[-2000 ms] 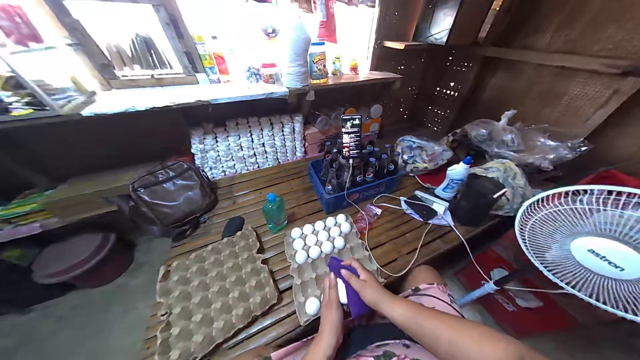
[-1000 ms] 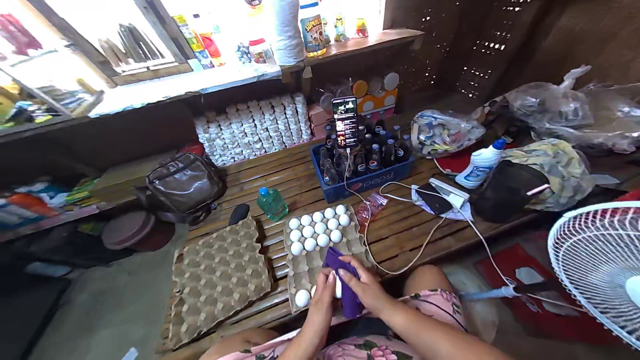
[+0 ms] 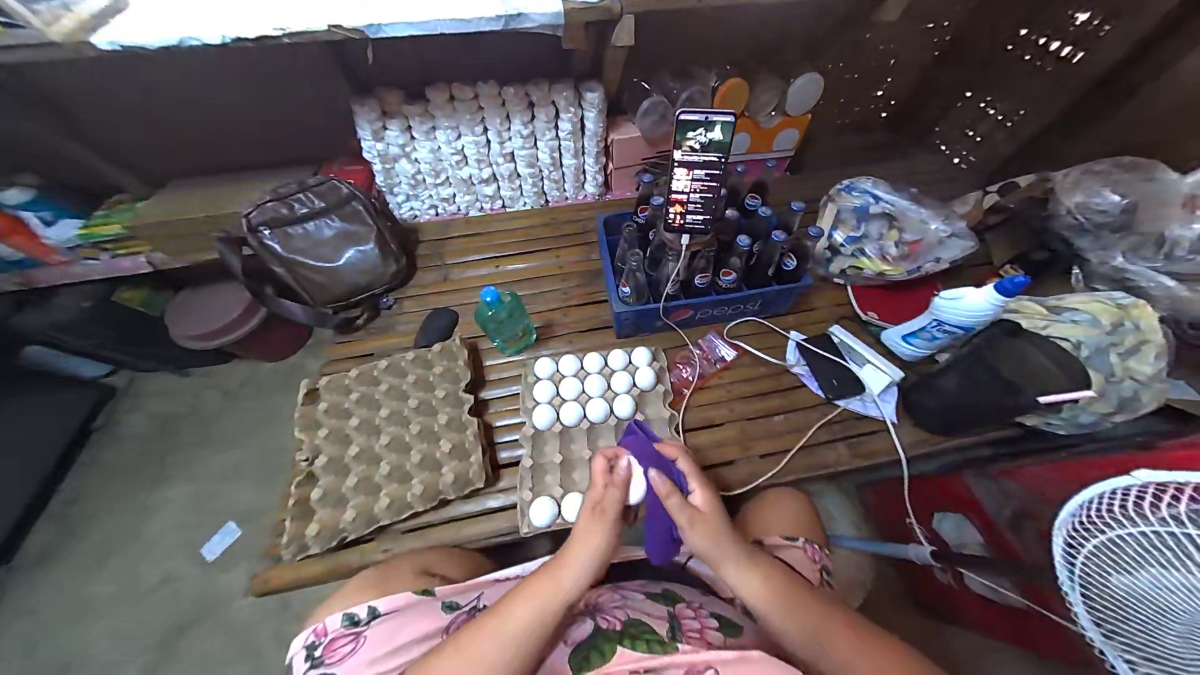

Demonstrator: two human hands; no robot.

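My left hand (image 3: 605, 492) grips a white egg (image 3: 636, 481) above the near right part of a cardboard egg tray (image 3: 560, 448). Against the egg's right side, my right hand (image 3: 689, 497) holds a purple cloth (image 3: 662, 534). Rows of white eggs (image 3: 597, 410) fill the far part of this tray, and a white egg (image 3: 543, 511) sits in its near left corner with another beside it, partly behind my left hand. To the left lies a second cardboard egg tray (image 3: 389, 441) whose visible cups hold no eggs.
On the slatted bamboo table (image 3: 562, 309) stand a green bottle (image 3: 505, 321) and a blue crate (image 3: 647, 321) of bottles, with a phone (image 3: 698, 173) above it. A white cable (image 3: 689, 384) runs right of the tray. A white fan (image 3: 1134, 562) stands at the right.
The view has shifted closer to the table. Both hands stay together over the tray's near part with the purple cloth. The egg between them shows more plainly now.
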